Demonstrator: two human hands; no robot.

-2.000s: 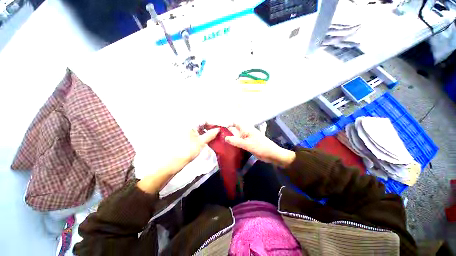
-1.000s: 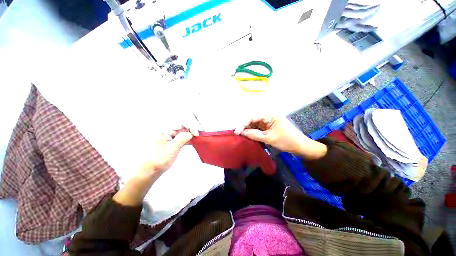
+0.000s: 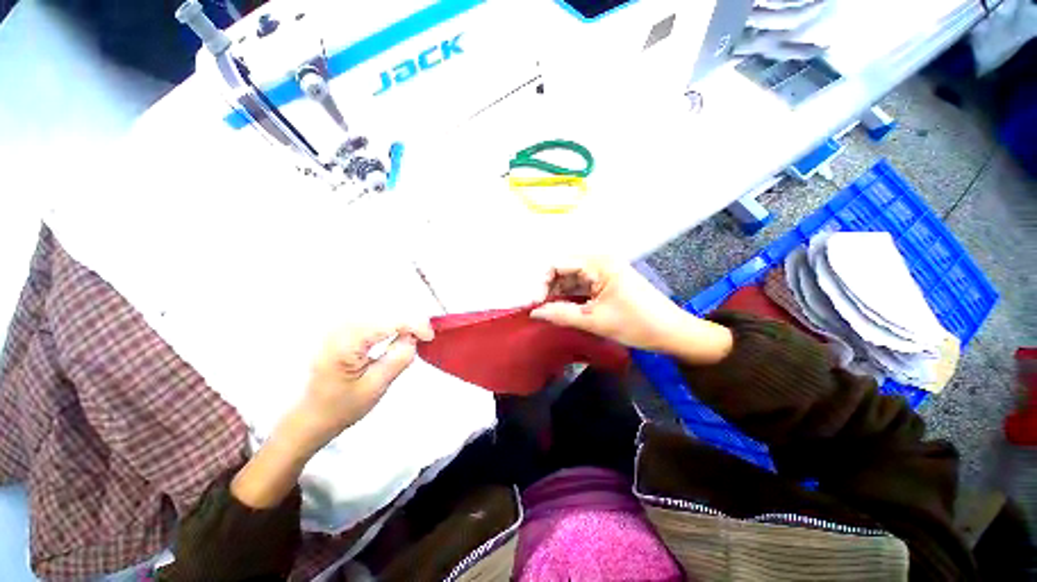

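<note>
A plain red pocket piece point(image 3: 506, 347) is stretched between my two bare hands at the table's front edge. My left hand point(image 3: 358, 370) pinches its left end, together with what looks like a white edge. My right hand point(image 3: 608, 307) pinches the top edge further right, and the cloth hangs down below. White wadding point(image 3: 398, 438) lies under and beside my left wrist. The checked garment panel point(image 3: 125, 398) is heaped at the left. The presser foot area point(image 3: 362, 171) of the machine is above my left hand, away from the cloth.
The white JACK sewing machine point(image 3: 489, 68) spans the top. Scissors point(image 3: 550, 176) with green and yellow loops lie on the white table. A blue crate point(image 3: 967, 273) at the right holds stacked white-grey pieces point(image 3: 870, 296) and red ones. More pale pieces point(image 3: 785, 25) lie at the upper right.
The red piece has gone from bunched and hanging down to spread sideways between my hands. My right hand moved right and my left hand moved left and down. The view has shifted.
</note>
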